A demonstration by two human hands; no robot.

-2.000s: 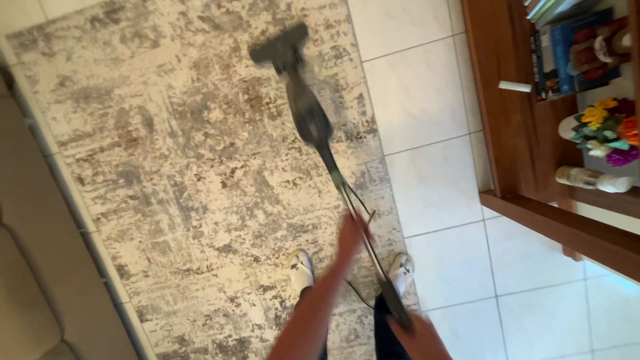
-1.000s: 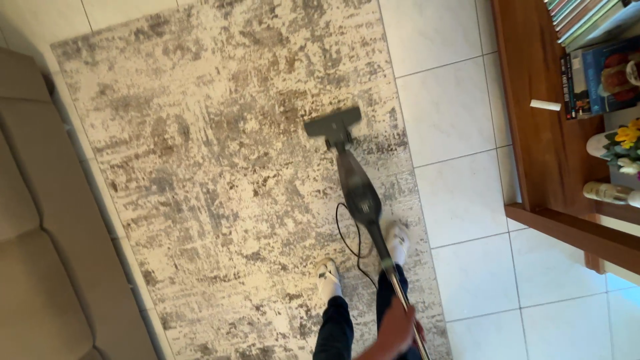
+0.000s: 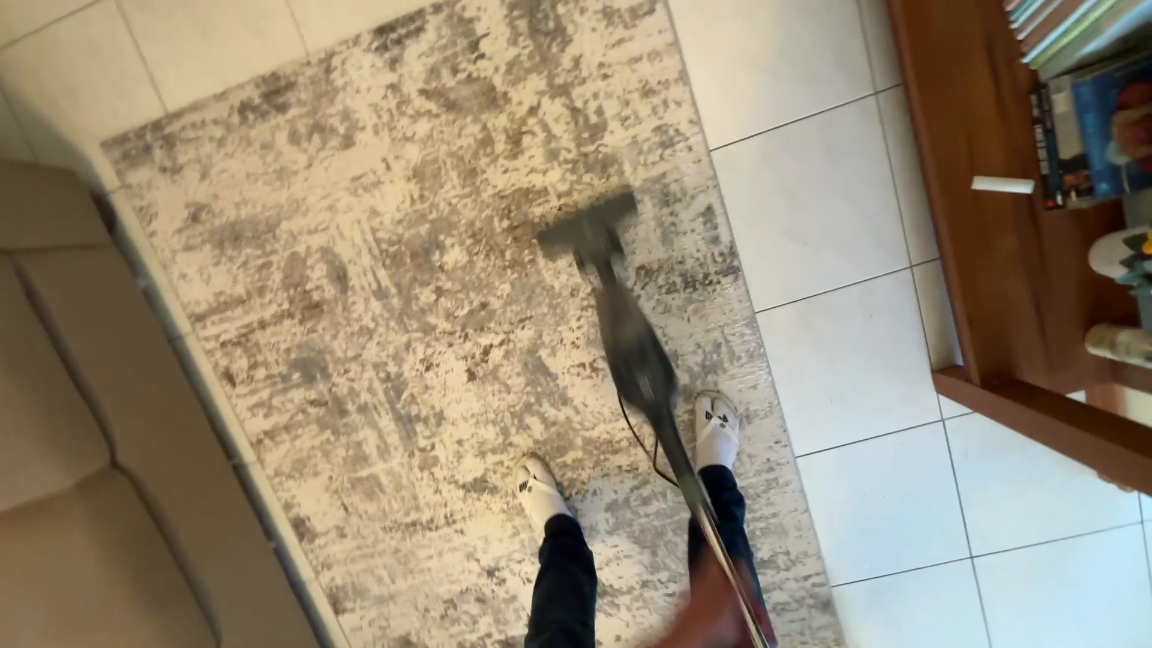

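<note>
A dark stick vacuum cleaner [image 3: 634, 346] slants across the patterned rug [image 3: 378, 297], its floor head [image 3: 587, 223] on the pile and its metal tube running down to the bottom edge. My left hand [image 3: 715, 607], blurred, is closed around that tube low in the view. A thin black cord loops beside the vacuum's body. The upper end of the handle is cut off by the frame, and my right hand is out of sight.
My feet in light footwear [image 3: 538, 486] stand on the rug, either side of the vacuum's line. A sofa [image 3: 99, 396] borders the left. White floor tiles [image 3: 837, 360] and a wooden shelf unit [image 3: 999, 288] with books and flowers lie right.
From two seconds to one second ago, the vacuum's head came back toward my feet; since then it has moved away again and turned. My right hand, on the handle two seconds ago, has left view.
</note>
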